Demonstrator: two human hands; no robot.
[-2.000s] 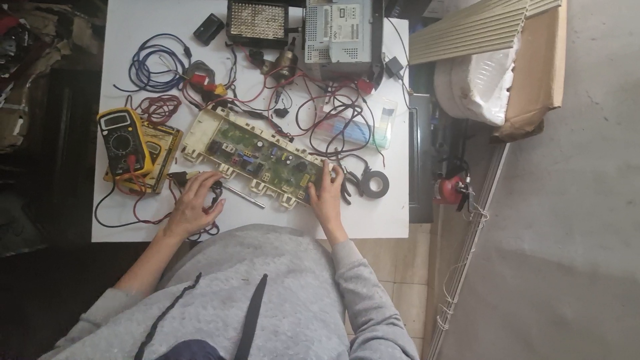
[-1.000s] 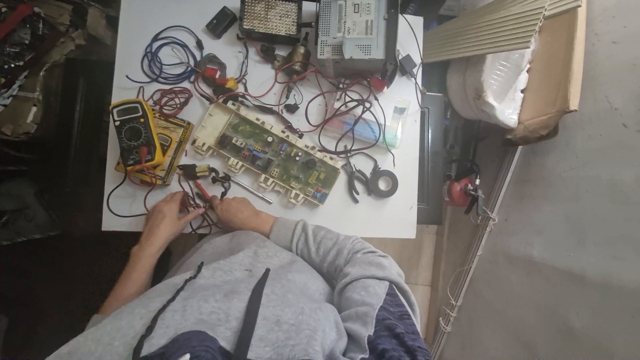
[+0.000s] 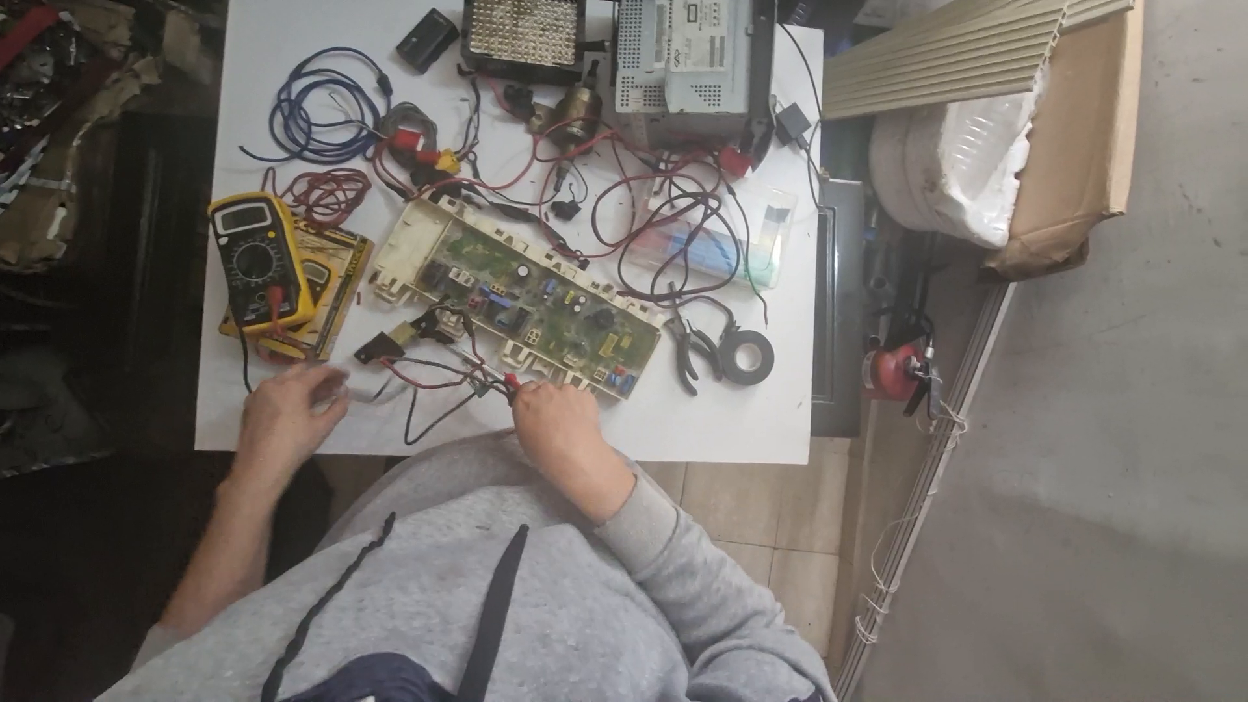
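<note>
My left hand (image 3: 291,417) is at the table's front left, thumb and fingers curled toward each other beside a thin lead; whether it grips the lead is unclear. My right hand (image 3: 564,421) is closed on a red-and-black test lead (image 3: 511,382) at the front edge. Between the hands lie red and black wires (image 3: 429,365) with a black connector (image 3: 380,348). A green circuit board in a cream plastic frame (image 3: 546,302) lies slantwise behind them. To the left, a yellow digital multimeter (image 3: 256,261) rests on its yellow box (image 3: 341,283), a red plug in its face.
Pliers (image 3: 688,351) and black electrical tape (image 3: 747,357) lie to the right. Behind are a blue cable coil (image 3: 327,107), an LED light panel (image 3: 525,34), a metal-cased car stereo (image 3: 673,68), a brass-coloured motor-like part (image 3: 579,115) and a clear plastic case (image 3: 717,244) under tangled wires.
My right hand has left the circuit board's right end and come to the wires at the front. Then my hands were close together; now they are apart, the right one further right.
</note>
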